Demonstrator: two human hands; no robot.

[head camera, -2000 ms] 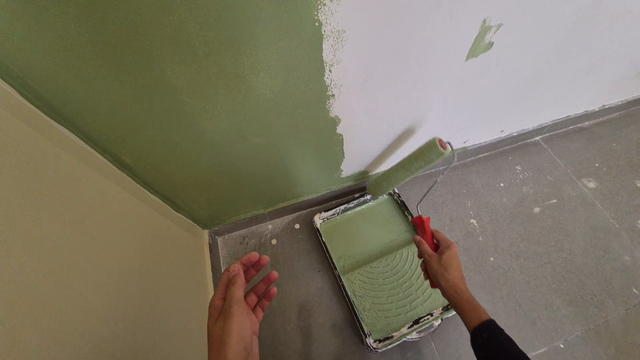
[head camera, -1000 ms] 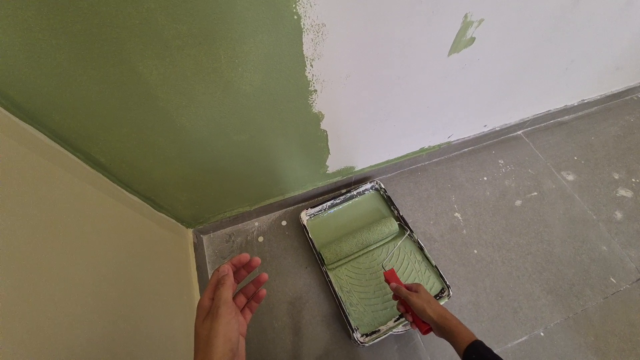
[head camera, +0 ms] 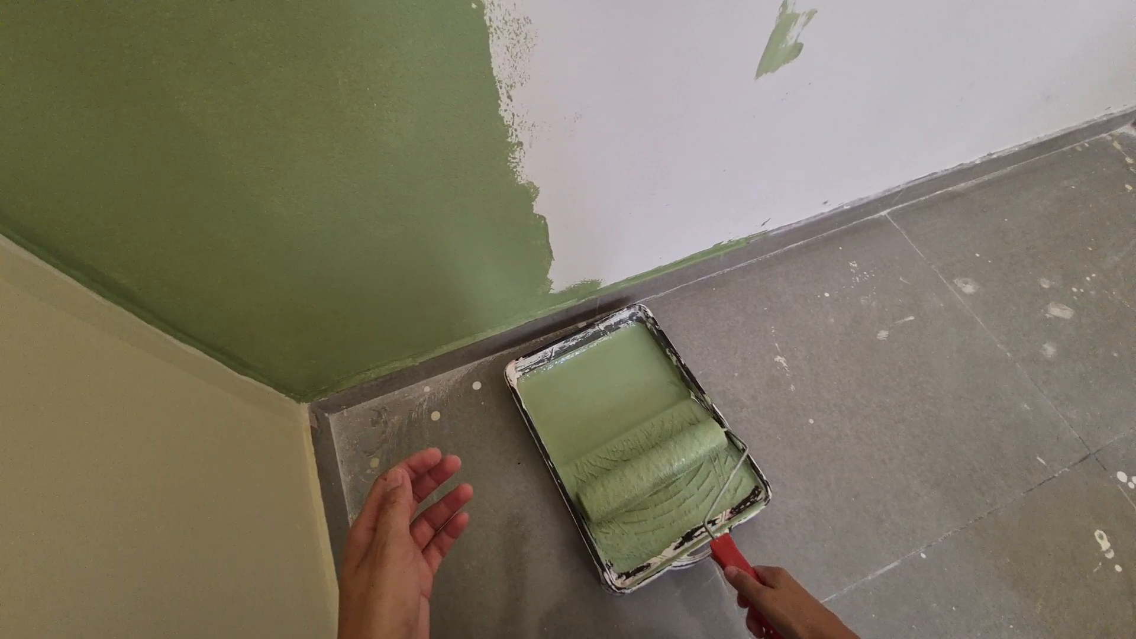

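Observation:
My right hand (head camera: 781, 603) grips the red handle of a paint roller (head camera: 657, 470) at the lower right. The roller's sleeve, coated in green paint, lies across the ridged slope of a paint tray (head camera: 517, 395). Green paint pools in the tray's end nearer the wall, and its rim is smeared with white and green. My left hand (head camera: 404, 532) is held in the air left of the tray, palm turned toward it, fingers apart and holding nothing.
Behind the tray, the wall is green (head camera: 266, 177) on the left and white (head camera: 674, 133) on the right, with a green patch on the white. A grey skirting (head camera: 852, 213) runs below. A beige wall (head camera: 133, 470) meets it at left. Grey floor tiles (head camera: 843, 382) bear paint spots.
The roller was raised over the tray's wall end two seconds ago, then lay in the tray. Since then it has moved down the ridged slope toward me. My left hand stays open beside the tray.

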